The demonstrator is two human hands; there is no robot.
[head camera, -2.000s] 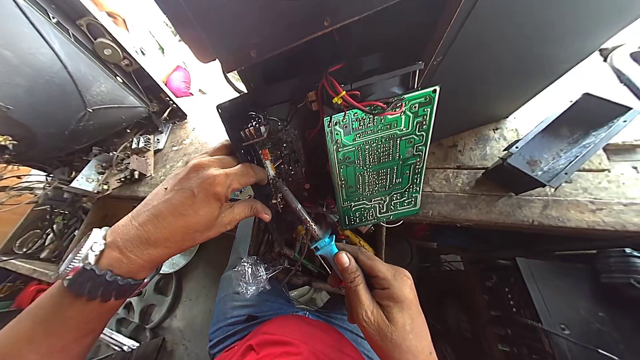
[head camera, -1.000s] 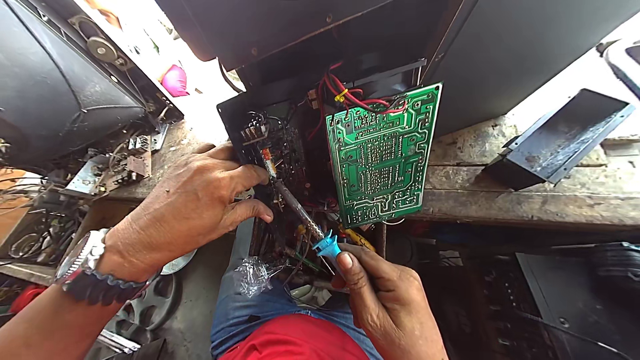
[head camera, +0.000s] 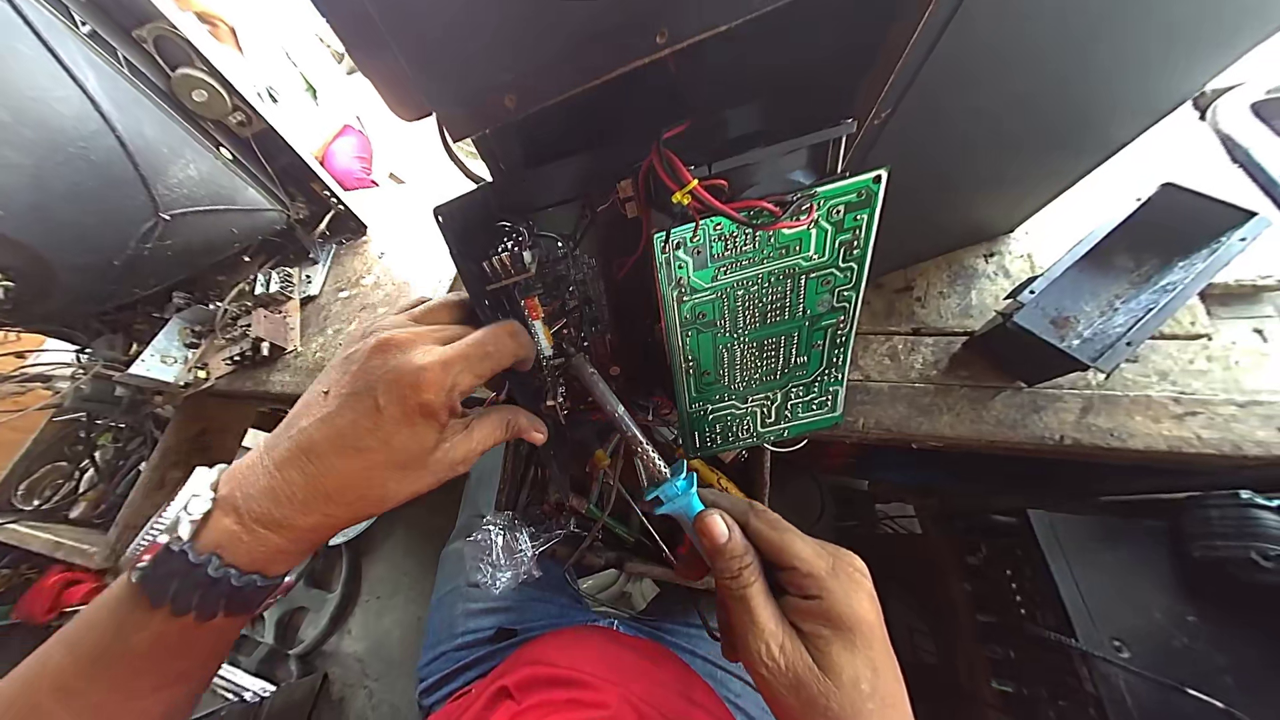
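Observation:
My right hand (head camera: 790, 590) grips the blue handle of a soldering iron (head camera: 625, 425), whose metal barrel points up and left to a small circuit board with components (head camera: 540, 325). The iron's tip is too dark to make out against the parts. My left hand (head camera: 400, 400) is at the left side of that small board, index finger at its edge and thumb below; whether the fingers pinch it is unclear. Right of them a large green printed circuit board (head camera: 765, 315) stands tilted, solder side toward me, with red and black wires (head camera: 690, 190) held by a yellow tie at its top.
A black cabinet (head camera: 620, 60) rises behind the boards. On the wooden bench (head camera: 940, 400) lies an open black metal box (head camera: 1120, 285) at right. Loose circuit parts (head camera: 240, 330) and a wooden box of wires (head camera: 60, 540) are at left. Crumpled clear plastic (head camera: 503, 552) rests on my leg.

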